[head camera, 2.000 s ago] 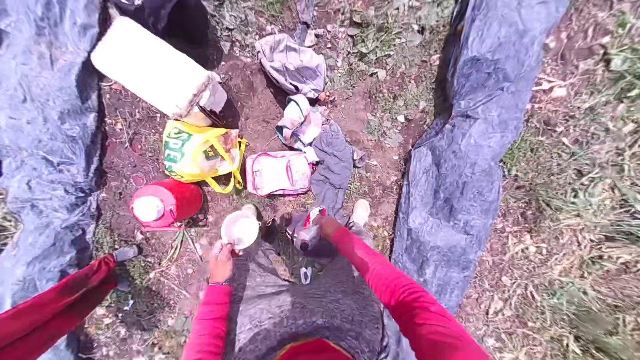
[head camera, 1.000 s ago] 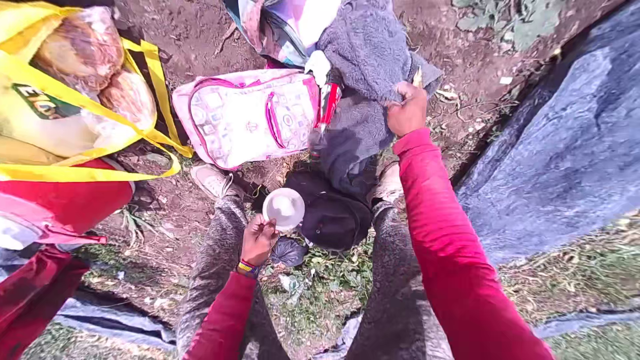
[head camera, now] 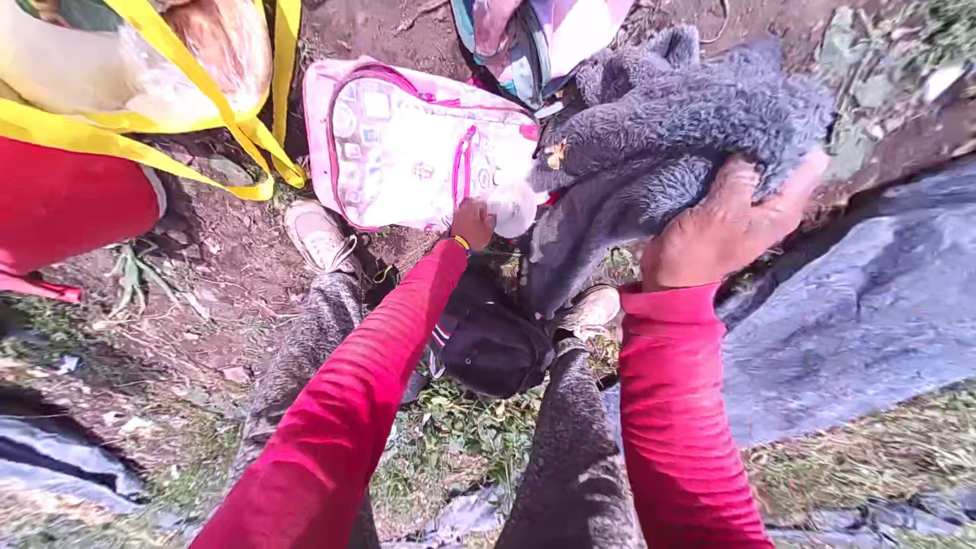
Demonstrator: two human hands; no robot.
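Note:
My left hand (head camera: 473, 223) holds a small pale, translucent cup or bowl (head camera: 512, 210) by its edge, over the lower right corner of a pink and white backpack (head camera: 412, 152). On the right, my right hand (head camera: 736, 221) rests against a grey fleecy garment (head camera: 686, 114), its thumb and fingers spread at the fabric; whether it grips a fold I cannot tell. The garment spreads down beside the backpack. A dark cap or bag (head camera: 492, 347) lies between my shoes, below my left hand.
A yellow-handled bag (head camera: 69, 130) with wrapped food inside stands at upper left, above a red container (head camera: 72, 206). Multicoloured cloth (head camera: 534, 46) lies at the top. Grey plastic sheeting (head camera: 862, 305) runs along the right. My shoes (head camera: 320, 236) are on soil and weeds.
My left hand with the cup has moved up from beside the dark cap or bag to the backpack's corner. The fleecy garment now lies bunched farther right. The view has moved much closer since the earliest frame.

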